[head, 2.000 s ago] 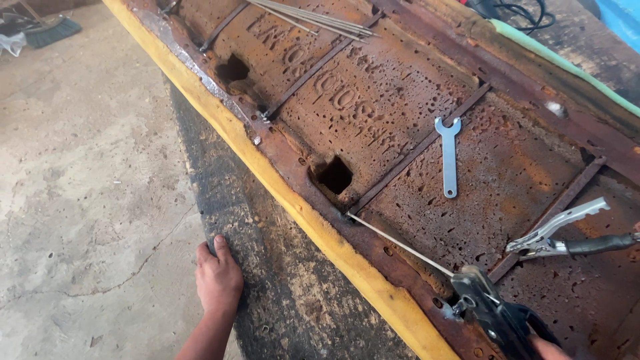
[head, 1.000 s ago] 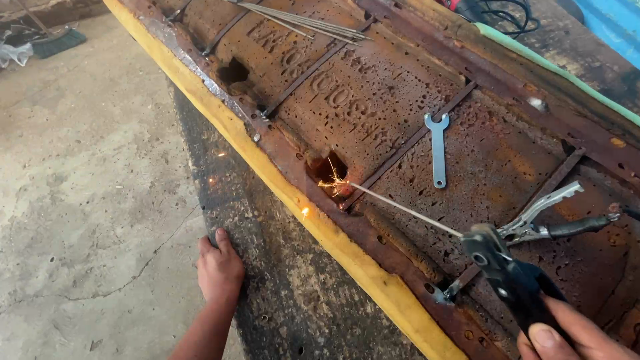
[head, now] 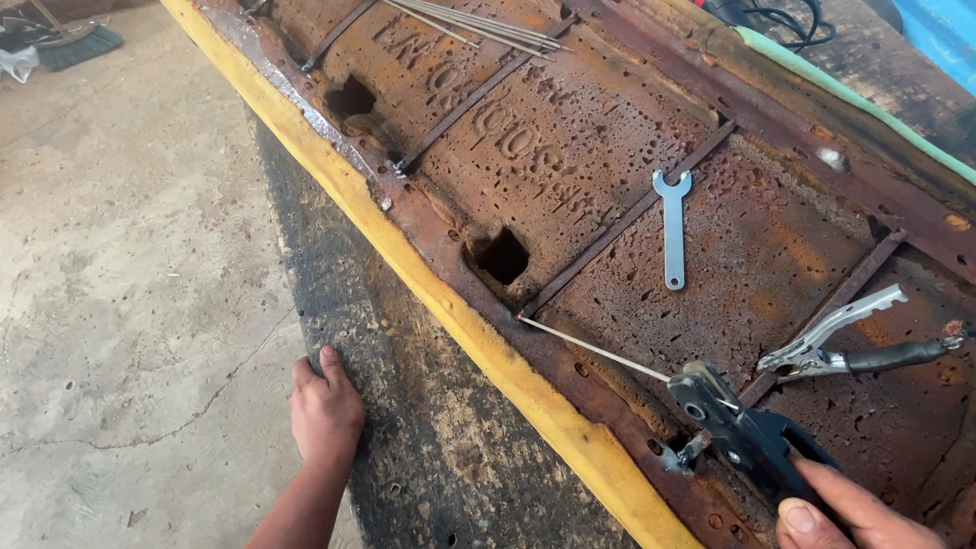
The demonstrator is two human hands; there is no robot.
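Note:
My right hand [head: 854, 503] is closed round the handle of a black welding electrode holder [head: 747, 435]. Clamped in its jaws, a thin welding rod [head: 595, 349] reaches up-left, its tip faintly glowing at the lower end of a metal strip [head: 602, 248] beside a square hole. The strip crosses a rusty, pitted metal frame panel [head: 488, 145] with yellow foam [head: 457, 328] along its near edge. My left hand [head: 328, 412] grips the edge of the dark, worn wooden tabletop [head: 412, 427], holding no tool; its fingertips are partly hidden.
A flat pin wrench [head: 674, 236] lies on the panel. Right of it, a ground clamp [head: 831, 351] bites a cross strip. Several welding rods [head: 480, 27] rest at the top. Green foam [head: 854, 99] and a black cable [head: 801, 27] are at upper right, a brush [head: 80, 46] on the concrete floor.
One second ago sparks flew at the rod's tip near the square hole; now only a faint glow shows. The tip sits at the strip's lower end, as two seconds ago. My left hand stays on the edge.

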